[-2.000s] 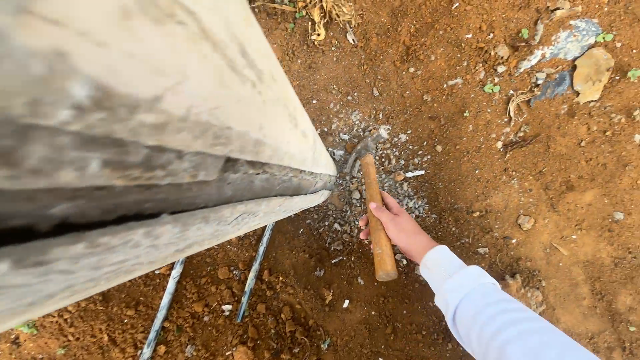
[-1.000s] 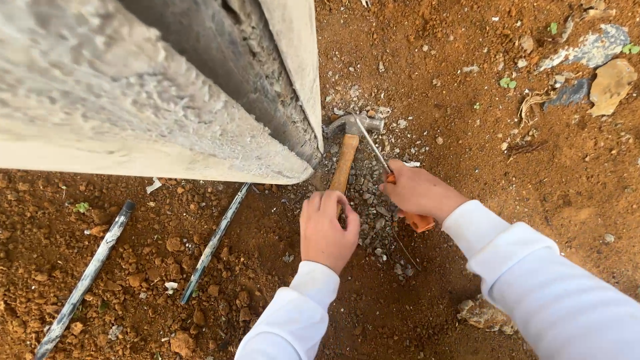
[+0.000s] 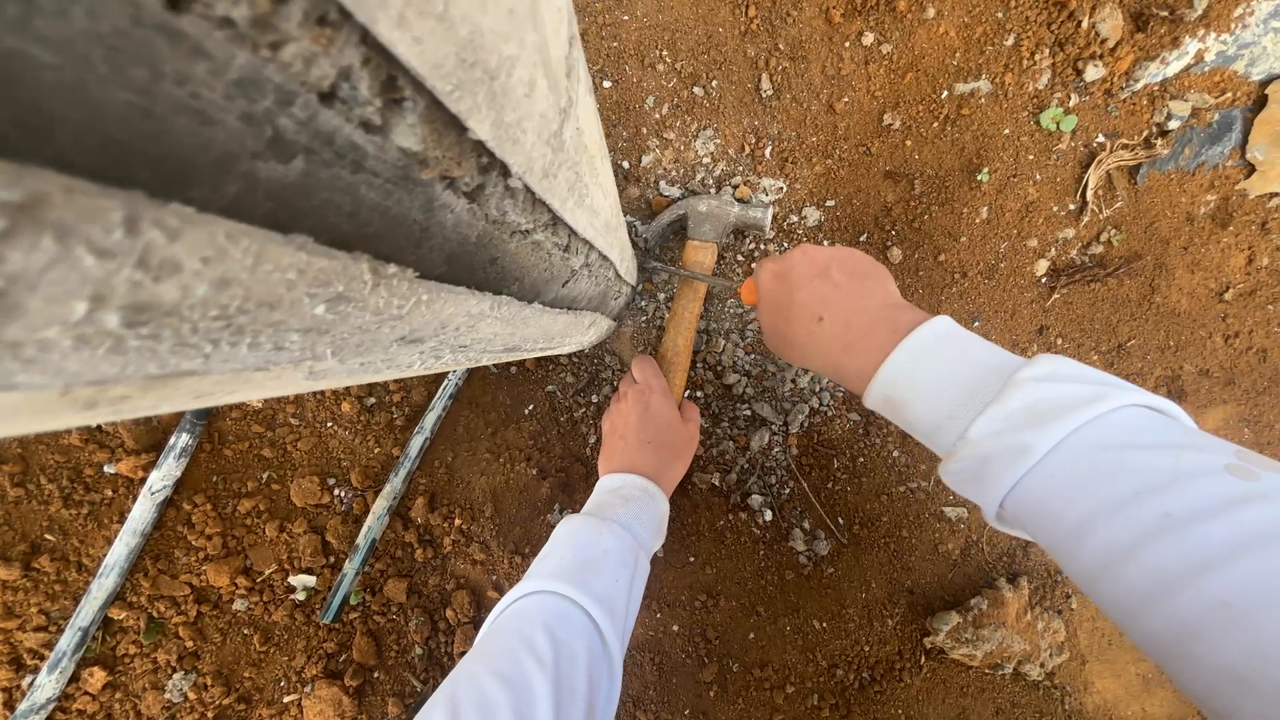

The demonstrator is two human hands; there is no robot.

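Note:
My left hand is closed around the lower part of the wooden handle of a claw hammer. The hammer's metal head lies over grey rubble beside the foot of a grooved, concrete-like column. In my right hand is a tool with an orange handle and a thin metal shaft, probably a screwdriver. That shaft crosses the hammer's handle just below the head and points at the column's foot; whether its tip touches the column cannot be told. My fist hides most of the orange handle.
Two paint-smeared pipes or rods lie on the reddish soil at the lower left, partly behind the column. Grey chips are scattered below the hammer. A rough stone rests at the lower right, and flat stone pieces at the upper right.
Two seconds ago my right hand held the hammer; a second ago it had the orange-handled tool, with my left hand at the hammer. Since then, the shaft has swung toward the column's foot.

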